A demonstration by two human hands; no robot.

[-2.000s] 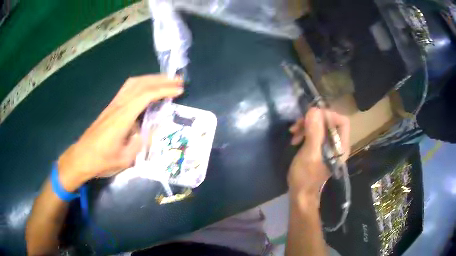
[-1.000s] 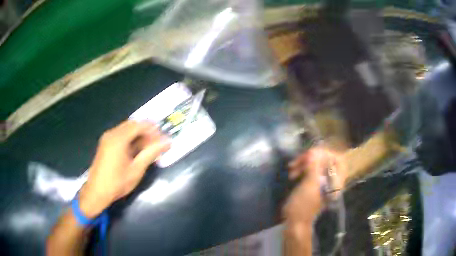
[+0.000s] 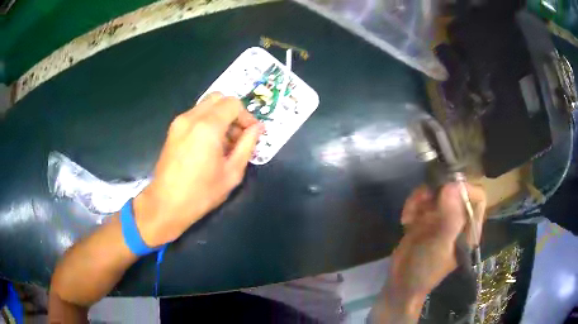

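Note:
A white socket housing [image 3: 296,120] lies open side up on the dark green mat, turned at a slant. A small green circuit board [image 3: 274,85] with a yellow block and thin wires shows inside it. A brass contact strip [image 3: 284,48] lies outside its far corner, on a white wire. My left hand [image 3: 209,139], with a blue wrist band, holds the near left side of the housing; its fingertips reach over the inside. My right hand [image 3: 437,221], somewhat blurred, holds the soldering iron [image 3: 468,212] away to the right, its front end blurred.
A clear bag with a coiled cord [image 3: 95,186] lies left, partly behind my left wrist. The clear hood [image 3: 386,28] hangs at the top. A black box [image 3: 507,95] stands in a wooden tray [image 3: 510,190] at right. Gold-coloured contacts [image 3: 497,285] lie lower right. The green conveyor runs upper left.
The housing has turned, and its bagged cord now lies to the left instead of at the far side. The brass strip now points away from me. My right hand has moved right with the iron.

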